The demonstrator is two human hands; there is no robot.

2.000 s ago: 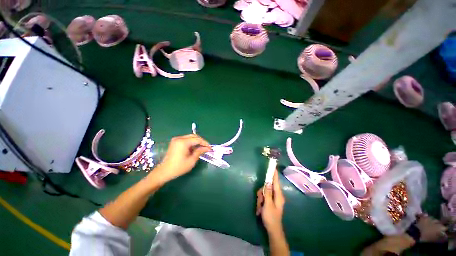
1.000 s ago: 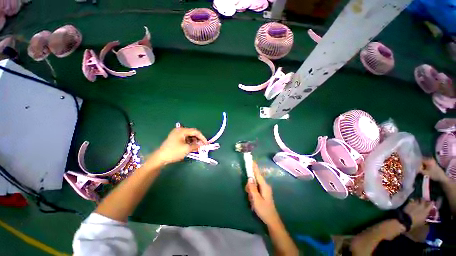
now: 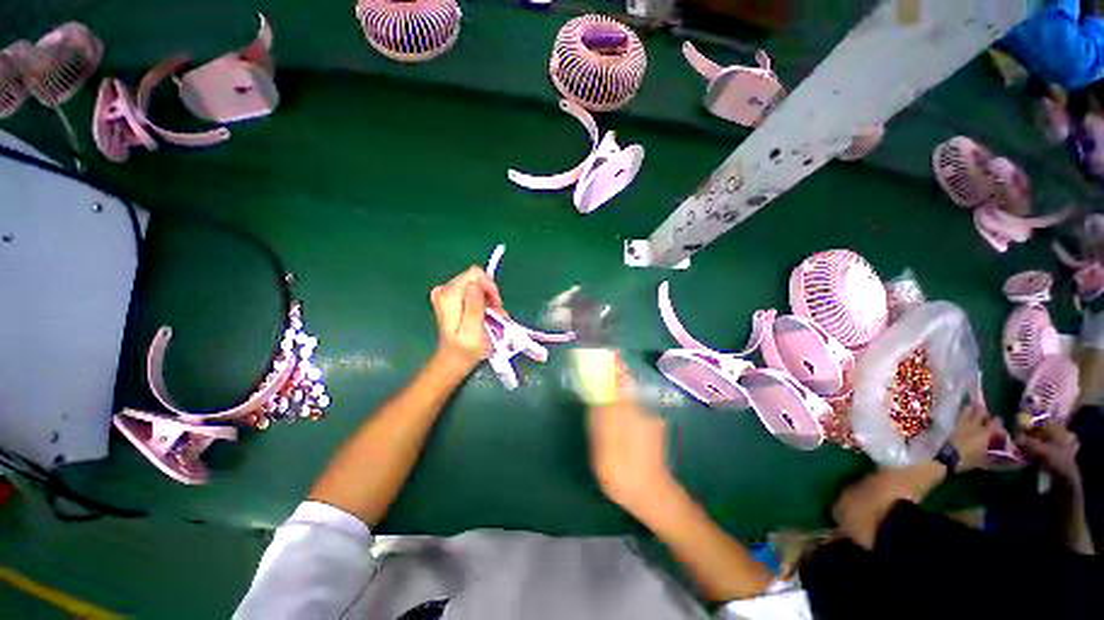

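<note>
A pink clip base with a curved bracket (image 3: 515,343) lies on the green bench top (image 3: 400,218) in front of me. My left hand (image 3: 463,317) grips it at its upper left, around the bracket; the fingers hide part of it. My right hand (image 3: 630,446) is closed on the pale handle of a hammer (image 3: 596,373), to the right of the clip base. The hand and hammer are blurred, and the dark head sits just above the handle, apart from the clip base.
Small silvery metal pieces (image 3: 294,378) and a clip base (image 3: 182,438) lie left, near a white machine box (image 3: 67,315). Right are clip bases (image 3: 785,406), a fan head (image 3: 838,298) and a plastic bag (image 3: 872,406) of copper-coloured parts beside another person's hands. A steel post (image 3: 775,158) stands beyond.
The clip base has turned under my left hand, its bracket arm now pointing up and right. The hammer and right hand moved left, then blurred. Items at the far side have shifted left in view.
</note>
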